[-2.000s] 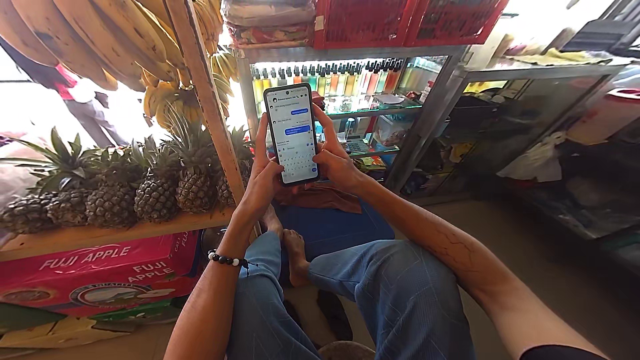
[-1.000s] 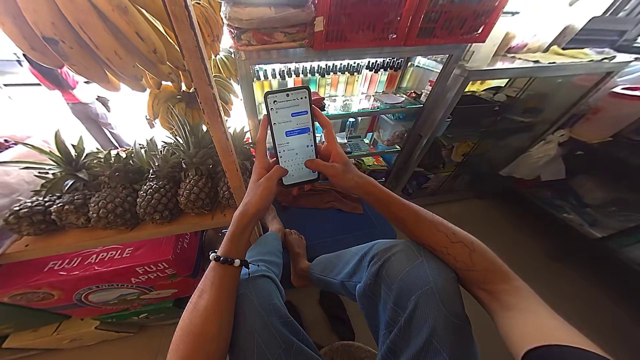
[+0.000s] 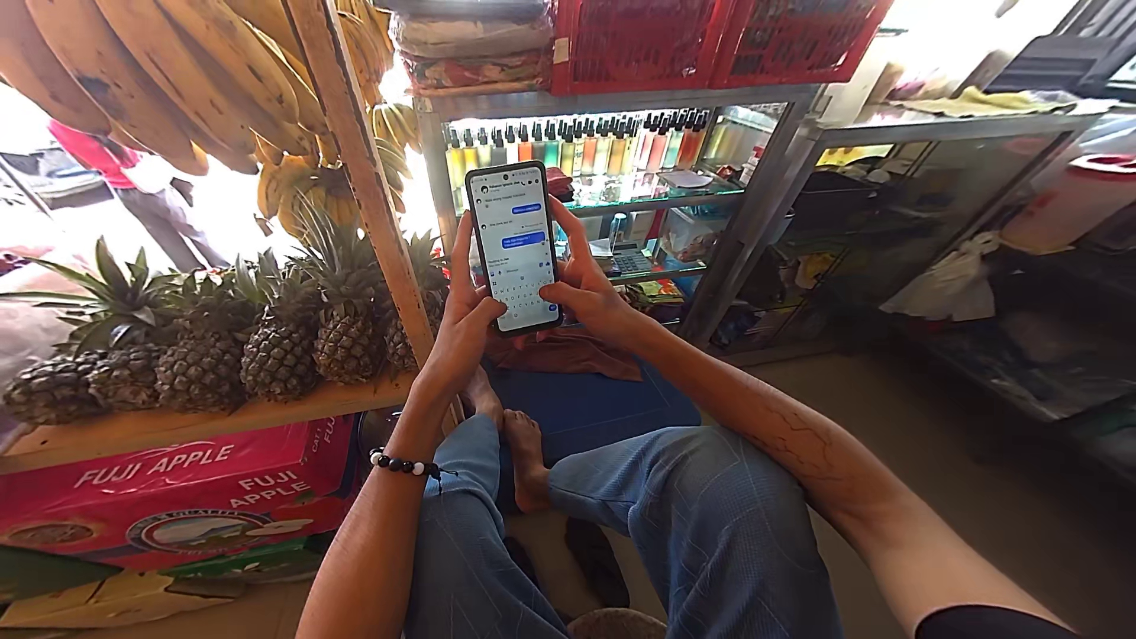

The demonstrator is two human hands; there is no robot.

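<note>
A dark-edged smartphone (image 3: 515, 248) is held upright in both hands, its lit screen showing a chat with an on-screen keyboard. My left hand (image 3: 463, 311) grips the phone's left side, its thumb over the lower left of the screen. Along the right side, my right hand (image 3: 581, 288) holds it too, with the thumb at the keyboard's right part. The fingers behind the phone are partly hidden. A bracelet of black and white beads (image 3: 404, 463) circles my left wrist. Both forearms reach over my legs in blue trousers (image 3: 710, 506).
Pineapples (image 3: 280, 355) line a wooden shelf at left, below hanging bananas (image 3: 160, 80). Under the shelf lies a red apple carton (image 3: 177, 506). A glass display case (image 3: 719, 200) with small bottles stands ahead, red crates (image 3: 639, 44) on top. A white plastic bag (image 3: 950, 280) hangs at right.
The person in red and grey outside at the left has shifted a little. Both hands keep hold of the phone, with slight thumb movement over the keyboard.
</note>
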